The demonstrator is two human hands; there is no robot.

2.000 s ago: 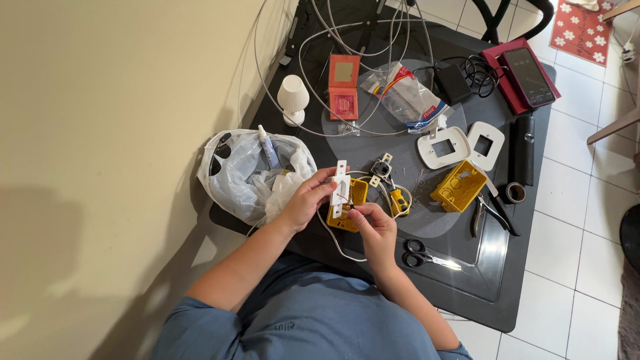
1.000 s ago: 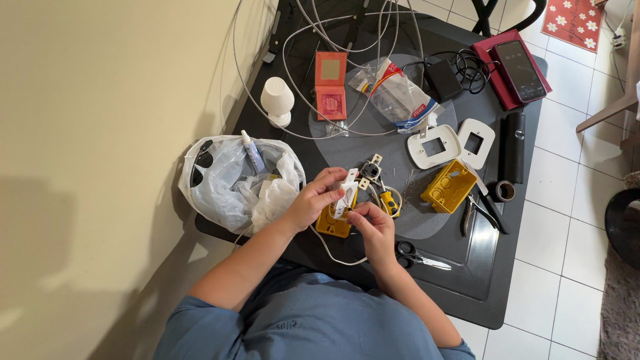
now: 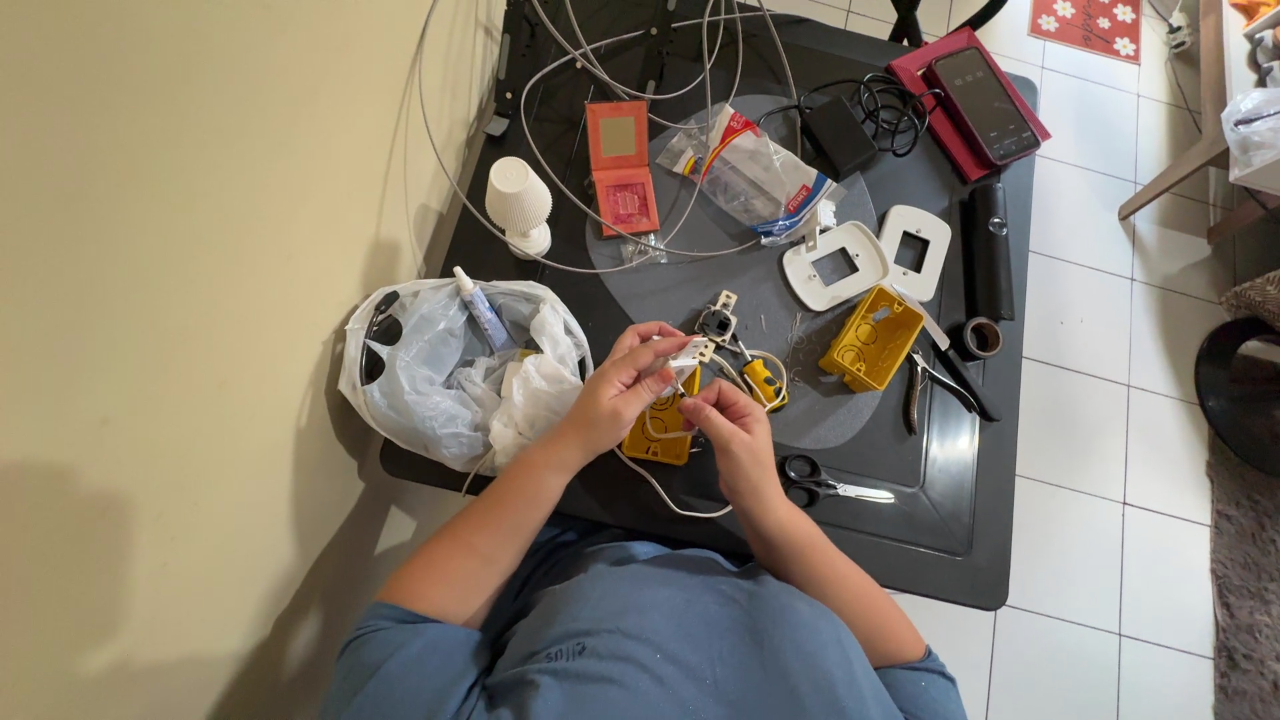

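My left hand (image 3: 622, 392) holds a white electrical socket module (image 3: 688, 356) above a yellow plastic junction box (image 3: 660, 440). Close beside it, the fingertips of my right hand (image 3: 728, 425) pinch the end of a thin wire near the module's underside; whether the wire touches a terminal cannot be told. A white cable (image 3: 665, 498) loops below the box. Just beyond my hands lie a dark socket module on a metal strap (image 3: 717, 320) and a yellow-and-black screwdriver (image 3: 764, 382) with white wire around it. Another yellow junction box (image 3: 872, 338) stands to the right.
Scissors (image 3: 835, 484), pliers (image 3: 925, 385), a tape roll (image 3: 981, 338) and white cover plates (image 3: 834, 266) lie on the right of the black table (image 3: 960, 560). A bag-lined basket (image 3: 400, 430) is left; behind are a small white lamp (image 3: 518, 200), a red palette (image 3: 620, 140) and looping cable.
The white module in my left hand has turned from upright to a more tilted, sideways pose. Both hands stay close together over the yellow box.
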